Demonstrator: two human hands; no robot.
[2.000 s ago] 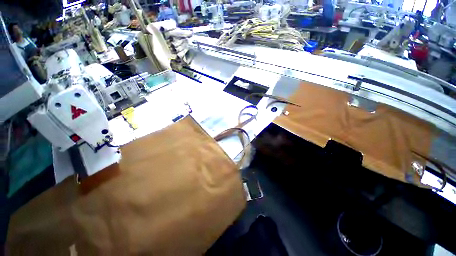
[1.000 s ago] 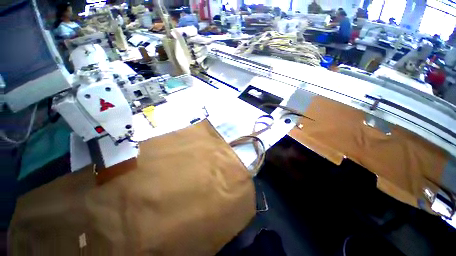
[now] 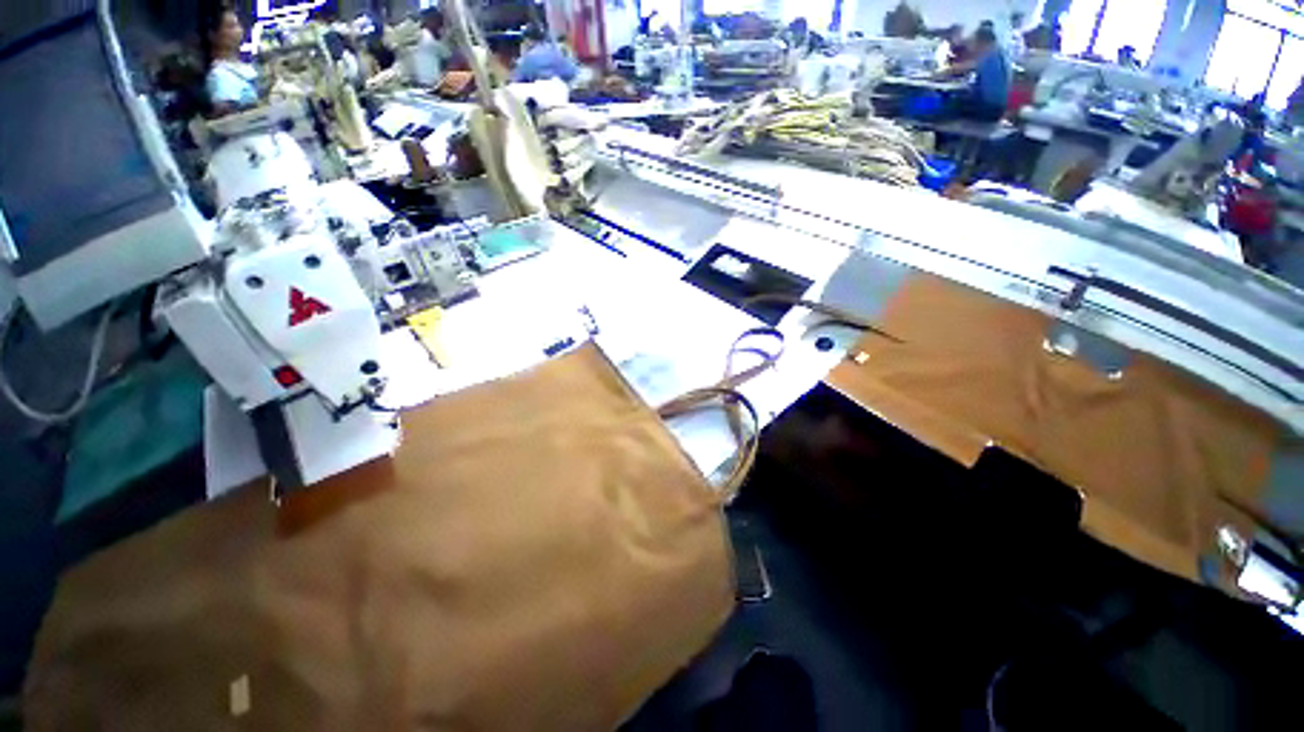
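A large tan-brown bag panel (image 3: pixel 472 558) lies at the left and front, its upper part on the white table plate and its lower part hanging toward me. A tiny cream label (image 3: pixel 239 695) shows near its bottom left. Thin tan handles (image 3: pixel 732 415) loop out at its right edge. The white sewing machine head (image 3: pixel 293 308) with a red three-diamond logo stands over the panel's upper left edge; the needle area is hidden. Neither of my hands is in view.
A second brown bag (image 3: pixel 1030 401) lies on the white bench at right. A control screen (image 3: pixel 93 157) stands at upper left. A pile of pale strips (image 3: pixel 808 136) lies further back. People sit in the background, one in blue (image 3: pixel 987 79). A dark shoe-like shape (image 3: pixel 772 694) is at the bottom.
Since the earliest frame the view has swung left and up, so the machine head and bags sit further right and the screen shows more. The bag panel looks unmoved on the table.
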